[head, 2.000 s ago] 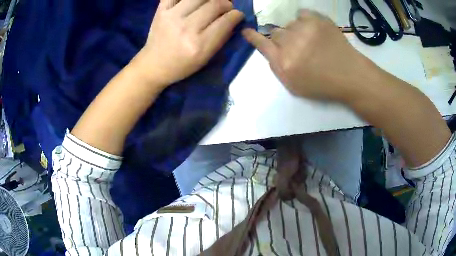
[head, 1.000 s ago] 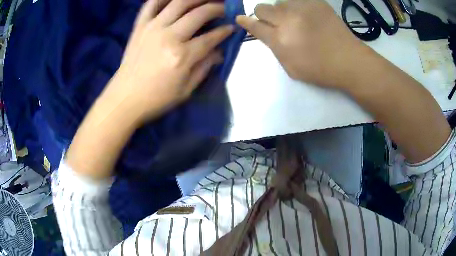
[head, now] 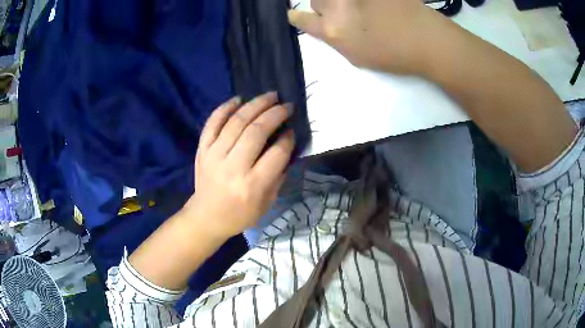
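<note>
A large dark blue garment piece (head: 147,83) covers the left of the white table and hangs over its front edge. A black to dark grey band (head: 266,57) runs along its right side. My left hand (head: 240,166) lies on the band near the table's front edge, fingers bent on the cloth; whether it pinches the cloth I cannot tell. My right hand (head: 359,29) is at the band's upper right edge, partly cut off by the top of the picture. Its thumb or finger tip touches or nearly touches the edge; its grip is hidden.
Black scissor handles (head: 451,6) show at the top right, partly cut off. Dark cloth scraps and a beige patch (head: 542,27) lie on the white table (head: 378,106). A small fan (head: 32,295) stands at the lower left, near papers.
My left hand has moved down toward the table's front edge. The dark band now lies spread out and visible. My right hand is slightly higher in view, and the scissors are more cut off.
</note>
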